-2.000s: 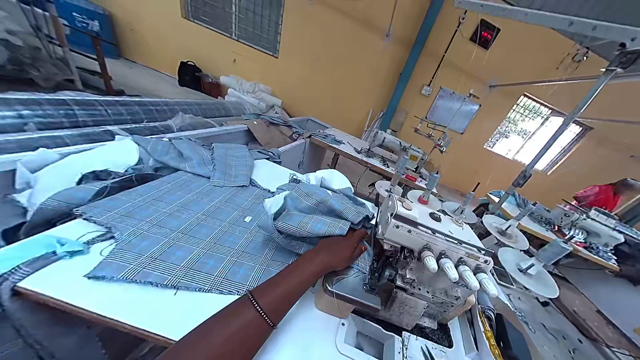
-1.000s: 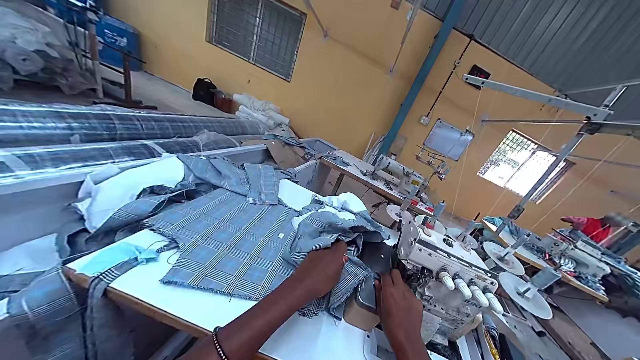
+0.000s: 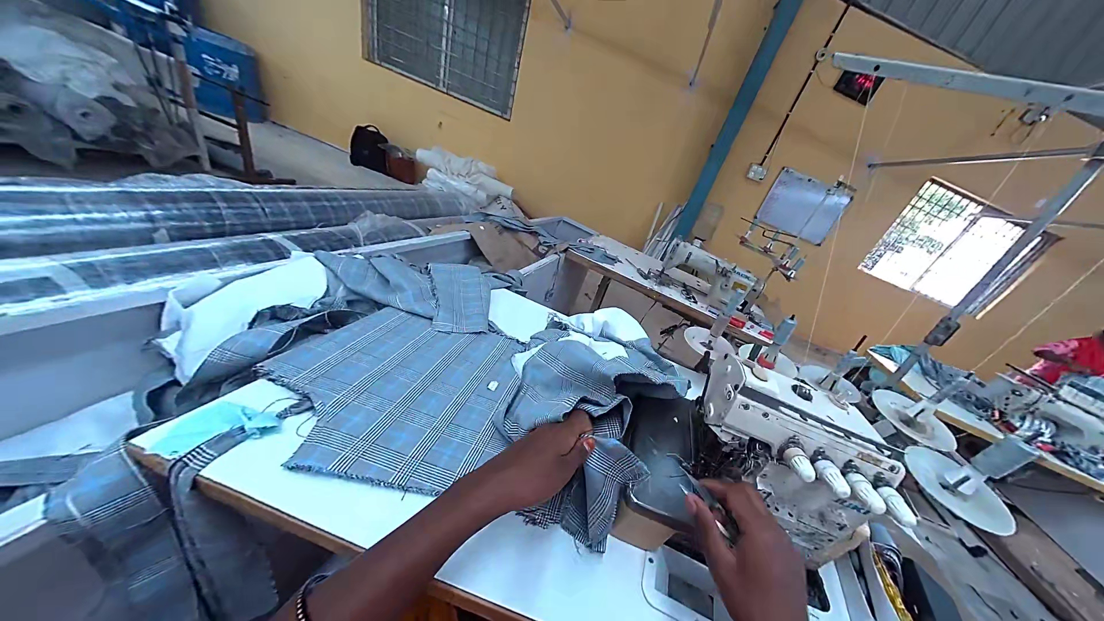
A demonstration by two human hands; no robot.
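Note:
My left hand grips the edge of a bunched grey-blue plaid fabric piece at the left side of an overlock sewing machine. My right hand holds small thread snips, whose tips point toward the machine's dark bed plate. The snips are partly hidden by the fingers. A flat plaid panel with frayed edges lies on the white table, left of the bunched piece.
Piled fabric and white lining lie at the left, beside plastic-wrapped fabric rolls. Cone stands rise behind the overlock machine. Another sewing machine stands farther back. A person's red sleeve shows at the far right.
Two seconds ago only one hand showed. The right hand appeared at the machine's bed, then moved toward the lower right, and snips now show in it. The left hand still grips the fabric.

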